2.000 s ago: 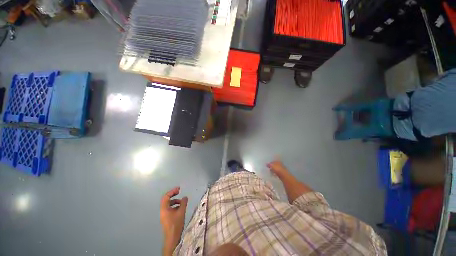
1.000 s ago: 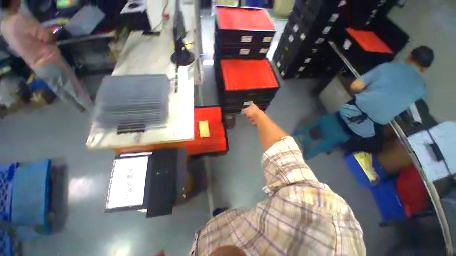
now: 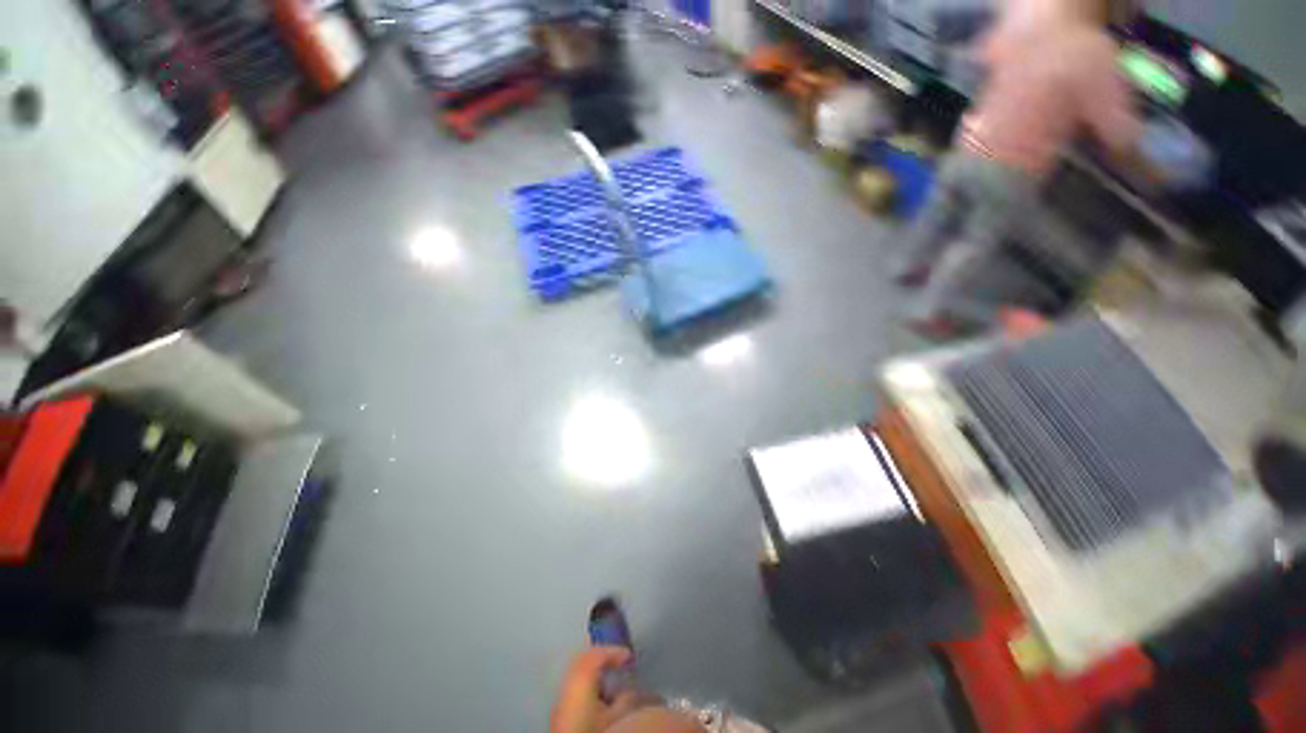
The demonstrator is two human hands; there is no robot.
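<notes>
My left hand (image 3: 589, 690) shows at the bottom edge, blurred and partly cut off, just below a shoe. Nothing is seen in it, but its finger pose is unclear. My right hand is out of the picture. Nearest at the right stands a low black unit (image 3: 859, 580) with a white sheet (image 3: 828, 484) on it. Beside it, a large block of thin grey panels (image 3: 1081, 423) lies on a pale-topped table (image 3: 1053, 609).
A blue slatted pallet (image 3: 552, 236) and a light-blue platform (image 3: 702, 291) with a handle stand on the grey floor ahead. Black crates (image 3: 158, 501) with red contents are at the left. A person (image 3: 1038, 108) stands at the upper right. Red panels (image 3: 1003, 666) lie below the table.
The view has swung left, so the table and panel block now lie at the right and the pallet ahead. My right hand has left the picture; more of my left hand shows.
</notes>
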